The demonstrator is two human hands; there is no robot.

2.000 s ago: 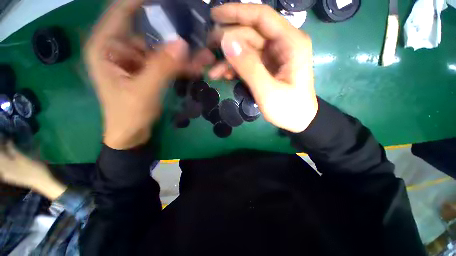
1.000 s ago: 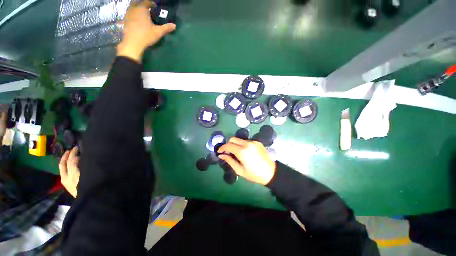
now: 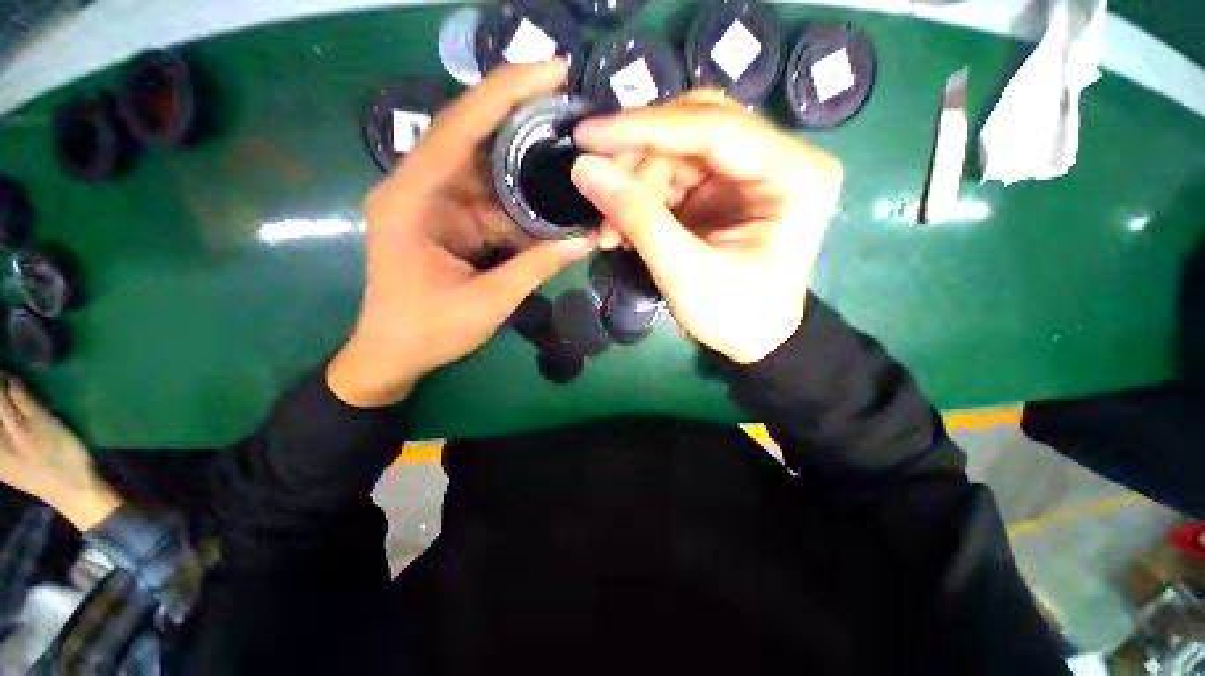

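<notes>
My left hand (image 3: 443,244) holds a round black housing (image 3: 513,156), with its open side and pale inner ring facing me. My right hand (image 3: 720,218) pinches a black disc (image 3: 555,182) between thumb and fingers at the housing's opening. The disc covers much of the opening; how far it sits inside I cannot tell. A loose pile of thin black discs (image 3: 579,317) lies on the green bench below my hands, partly hidden by them.
Several housings with white square labels (image 3: 833,77) stand behind my hands, with a pale disc (image 3: 460,48). A knife (image 3: 946,165) and white tissue (image 3: 1041,112) lie right. Two reddish-brown-inside housings (image 3: 156,99) lie upper left. A neighbour's hand (image 3: 46,449) shows lower left.
My left hand has come back from the far upper left and now holds a housing before me. My right hand has lifted from the pile with a disc. The view has shifted closer.
</notes>
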